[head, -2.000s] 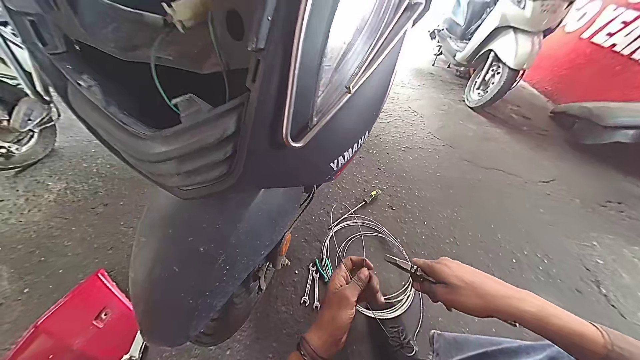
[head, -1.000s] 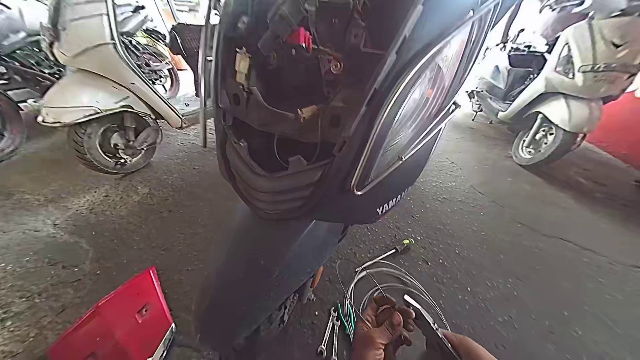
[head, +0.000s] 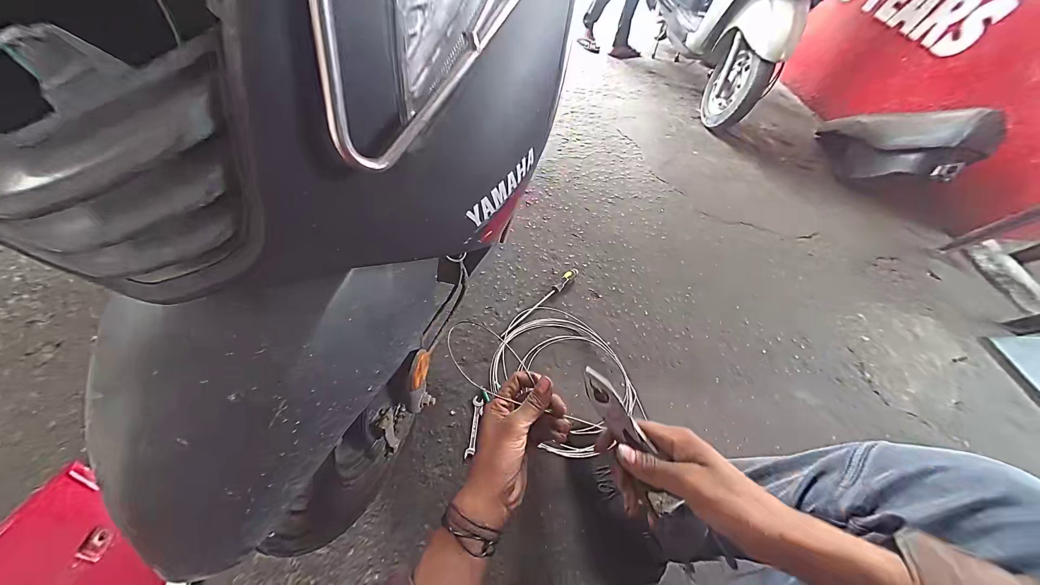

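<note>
My left hand [head: 520, 422] pinches a thin wire cable [head: 467, 370] between thumb and fingers. Close to its right, my right hand [head: 666, 467] is closed around the handles of a pair of metal pliers [head: 613, 406], whose jaws point up and to the left. Loose coils of silvery cable [head: 581, 325] lie on the ground behind and between both hands. Beyond the coils rests a screwdriver with a yellow-tipped handle [head: 568, 278]. A metal spanner [head: 474, 426] lies left of my left hand. Whether the pliers touch the cable cannot be told; a gap shows at their jaws.
A dark Yamaha scooter's front panel [head: 390, 219] and front mudguard [head: 236, 390] fill the left side. A red body panel [head: 73, 536] lies lower left. Farther off are a parked scooter's wheel [head: 735, 81], a person's legs [head: 613, 24] and a red wall [head: 886, 65]. My denim-covered knee is at right.
The view has swung and dropped closer to the scooter's front. My left hand stays by the cable coils, and the pliers remain in my right hand. A person's legs now show at the top.
</note>
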